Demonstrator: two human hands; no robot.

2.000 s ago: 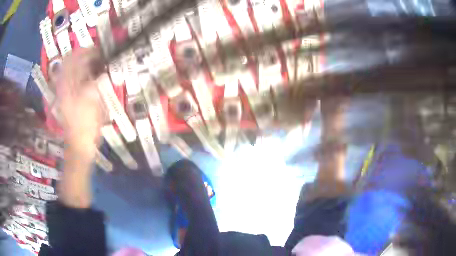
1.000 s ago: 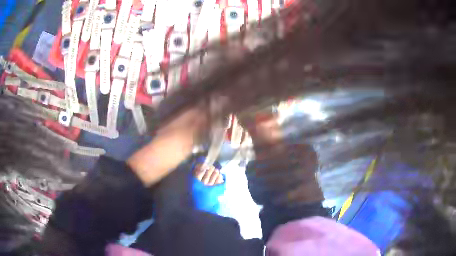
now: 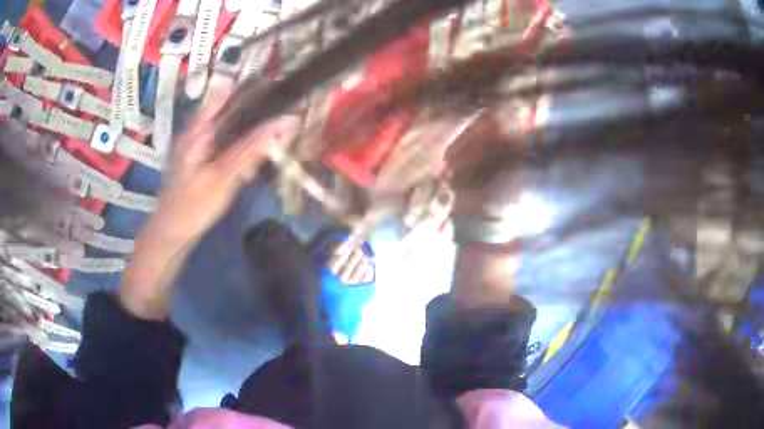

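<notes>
Many smartwatches with pale straps lie face down in rows on red trays at the top and left. My left hand reaches up to the watches at upper left, its thumb and fingers spread. Dark hair crosses its fingertips, and nothing is clearly seen in it. My right hand is right of centre, very blurred and mostly behind hair, so its fingers and anything in it are hidden. Blurred pale straps hang or lie between the hands.
More watches lie along the left side. A blue shoe with bare toes is below centre. Yellow-black floor tape and a blue object are at lower right. A pale sheet is at upper left. Hair blurs the right side.
My left hand has moved left and up from near the centre. My right hand has moved right and up. The view has shifted, and a bare red patch now shows between the hands.
</notes>
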